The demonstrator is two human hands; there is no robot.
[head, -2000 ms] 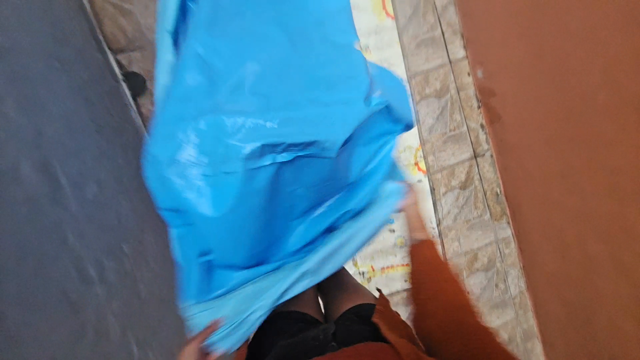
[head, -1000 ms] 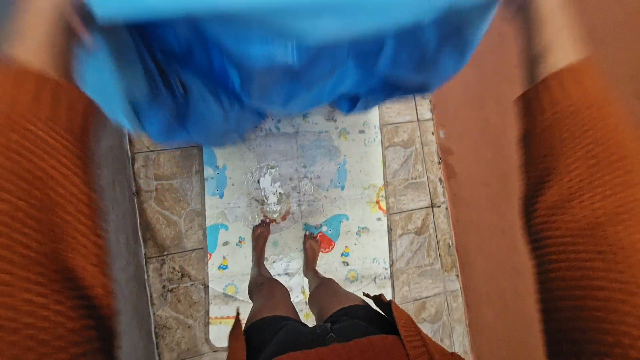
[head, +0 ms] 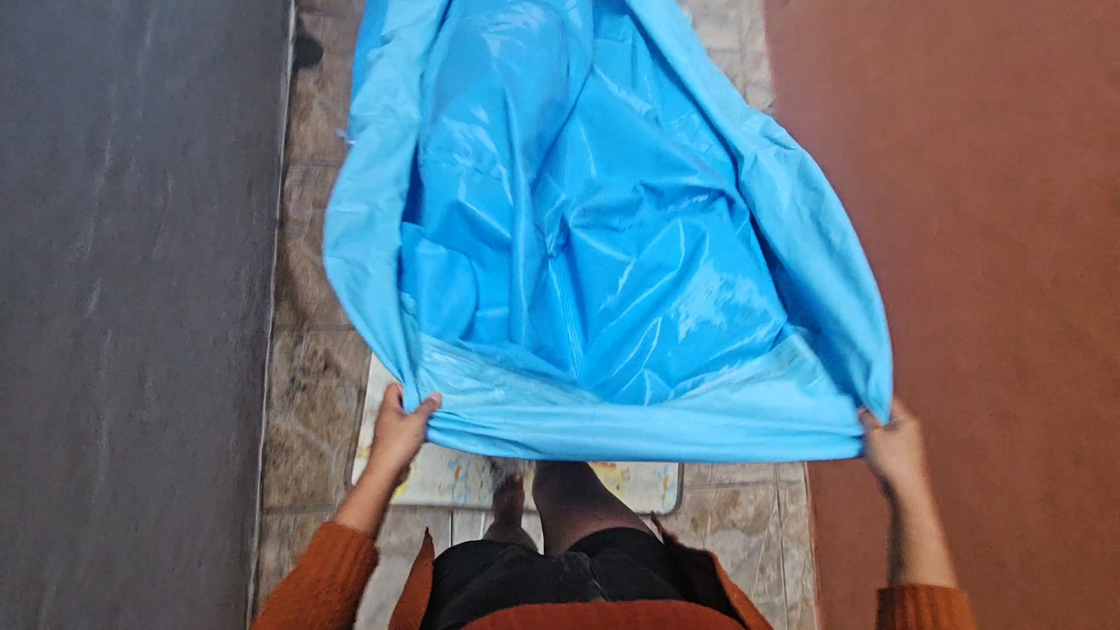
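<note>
A large blue sheet with a shiny, wrinkled inner face and a lighter blue border [head: 630,433], perhaps a fitted waterproof cover, spreads out in front of me. My left hand [head: 407,424] grips its near left corner, thumb over the border. The near right corner is pinched in my right hand [head: 892,437]. Between both hands the near edge is pulled nearly straight. The far end of the sheet runs out of view at the top.
Under the sheet lies a pale patterned mat [head: 647,486] on stone-look floor tiles [head: 306,420]. A grey wall [head: 131,306] stands at the left and a reddish-brown wall [head: 980,262] at the right. A small dark object [head: 307,51] is on the floor at the upper left.
One second ago the blue sheet was bunched high between my raised arms, with the mat showing below. Both hands are now lower, and the sheet is spread open over much of the mat.
</note>
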